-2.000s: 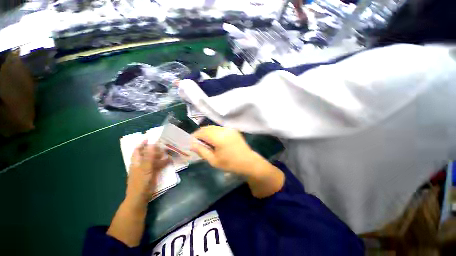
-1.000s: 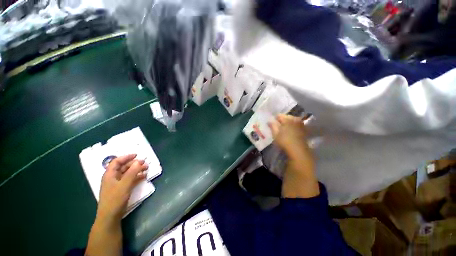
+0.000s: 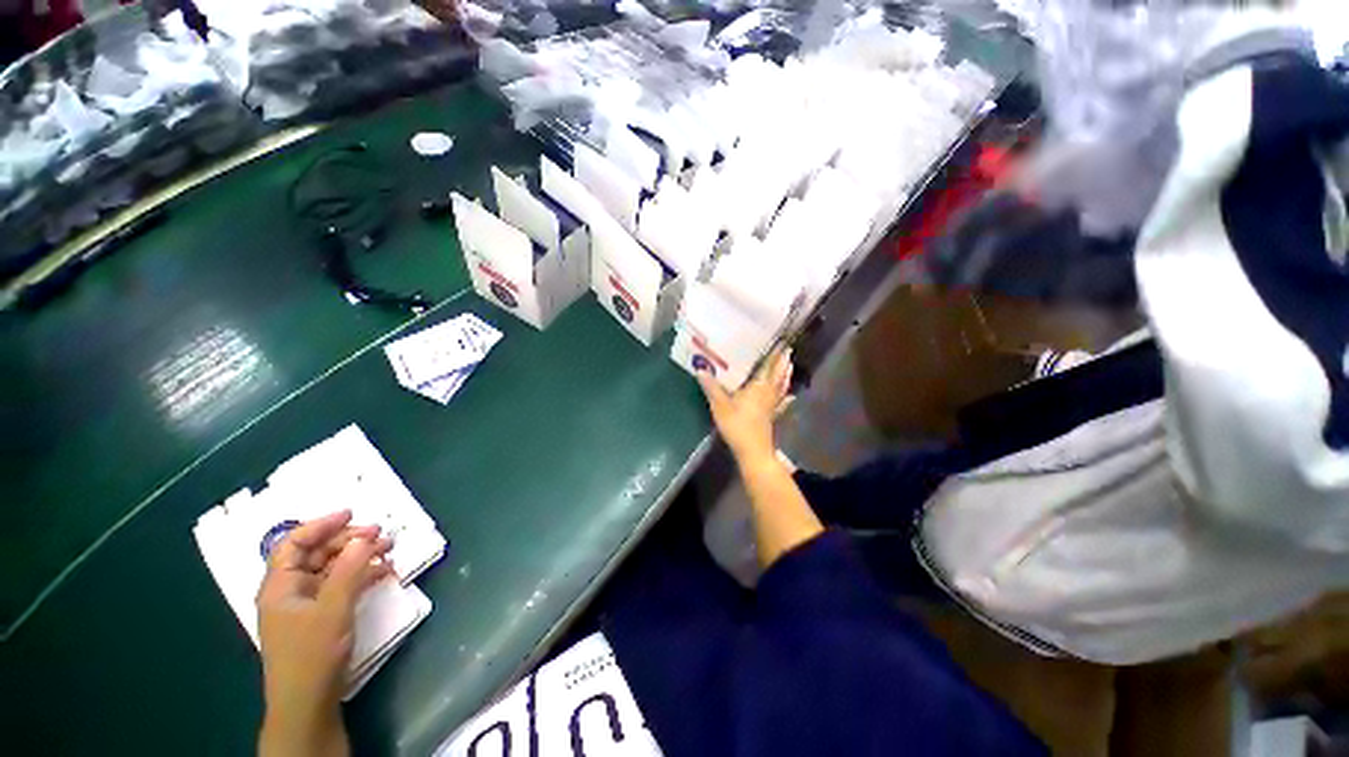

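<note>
A pile of flat white carton blanks (image 3: 333, 488) lies on the green belt at the lower left. My left hand (image 3: 318, 584) is over this pile with its fingers apart and slightly bent. My right hand (image 3: 752, 402) is at the near corner of a white open carton (image 3: 725, 326), fingers spread against its lower edge. Open cartons with raised flaps stand in rows beyond it, among them a front carton (image 3: 629, 281) and a left carton (image 3: 511, 274), each with a dark round logo and a red mark. A few white insert cards (image 3: 444, 355) lie between pile and rows.
A black cable (image 3: 355, 274) and a white round piece (image 3: 432, 144) lie at the belt's far side. Bagged goods (image 3: 133, 89) are heaped behind. Another person's white and navy sleeve (image 3: 1184, 296) is at right. Something red (image 3: 962, 200) shows beside the rows.
The other person and the hanging clear bag with dark items have moved off the cartons, uncovering the rows, cards and cable. My right hand has opened out at the carton's corner. My left hand stays over the pile.
</note>
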